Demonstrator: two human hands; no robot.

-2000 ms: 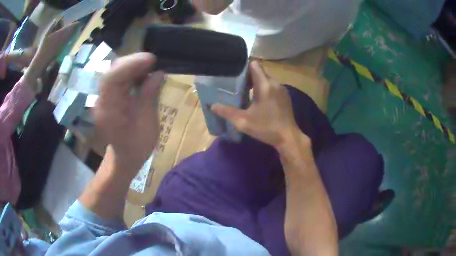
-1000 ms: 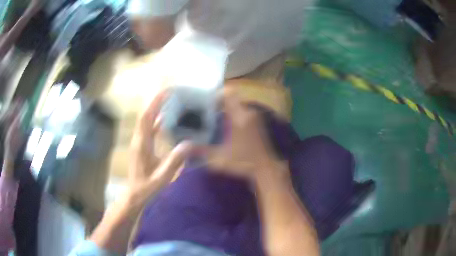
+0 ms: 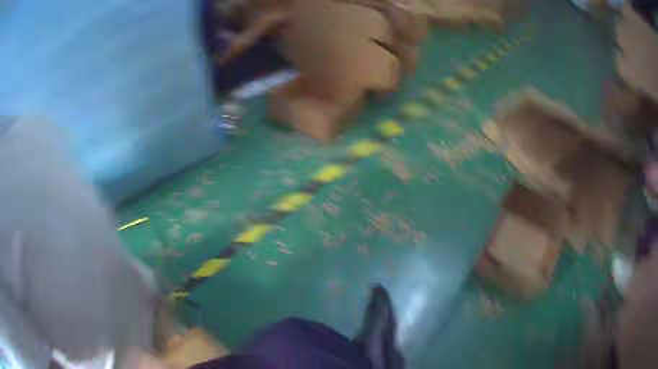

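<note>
Neither of my hands can be made out in this blurred view. My dark purple trouser leg [image 3: 299, 346] is at the bottom edge, with a dark shoe [image 3: 379, 328] beside it. A piece of brown cardboard [image 3: 193, 349] shows at the lower left, next to the leg. The small carton and the black cylindrical product are not in view.
Yellow-and-black tape [image 3: 292, 202] crosses the green floor [image 3: 339, 259], which has tan scraps. Brown boxes lie at the right [image 3: 523, 249] and top [image 3: 335, 50]. A light blue block [image 3: 108, 79] and a person in grey [image 3: 65, 245] are left.
The view has swung right, from my lap and the work mat to the floor. Both hands and the small carton they were around have left the picture.
</note>
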